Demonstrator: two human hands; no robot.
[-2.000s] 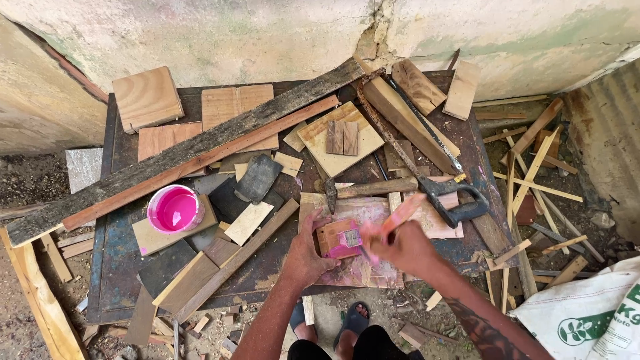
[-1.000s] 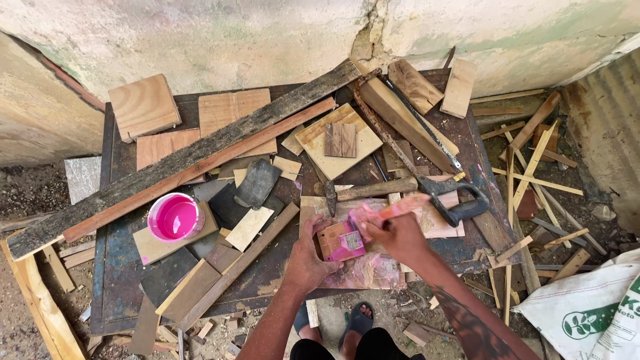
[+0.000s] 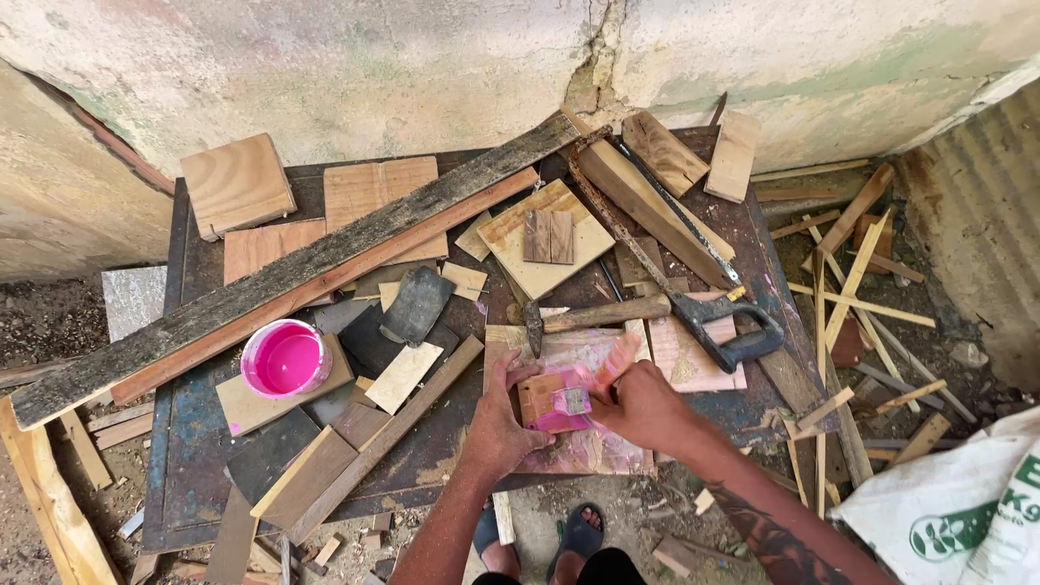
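Observation:
My left hand [image 3: 500, 422] grips the left side of a small wooden block [image 3: 536, 396], partly coated in pink, above a pink-stained board [image 3: 601, 459]. My right hand [image 3: 642, 402] is closed around a paintbrush [image 3: 615, 361], whose pink-smeared handle blurs above the fingers; its tip lies on or near the block's pink part. A tub of pink paint [image 3: 286, 358] stands on a wood piece to the left. Just beyond my hands a hammer [image 3: 605, 315] lies on its side, its head toward the left. A hacksaw [image 3: 731, 329] rests to the right.
A long dark plank [image 3: 301, 268] crosses the table diagonally above a reddish strip [image 3: 341, 280]. Wood blocks, offcuts and black sheet pieces [image 3: 418, 305] lie around. A square wood block [image 3: 546, 240] holds two small pieces. Scrap sticks [image 3: 861, 276] and a white sack [image 3: 934, 512] are at the right.
My right hand and the brush have shifted slightly about the block, and more pink appears on the block's lower edge. My left hand keeps its hold.

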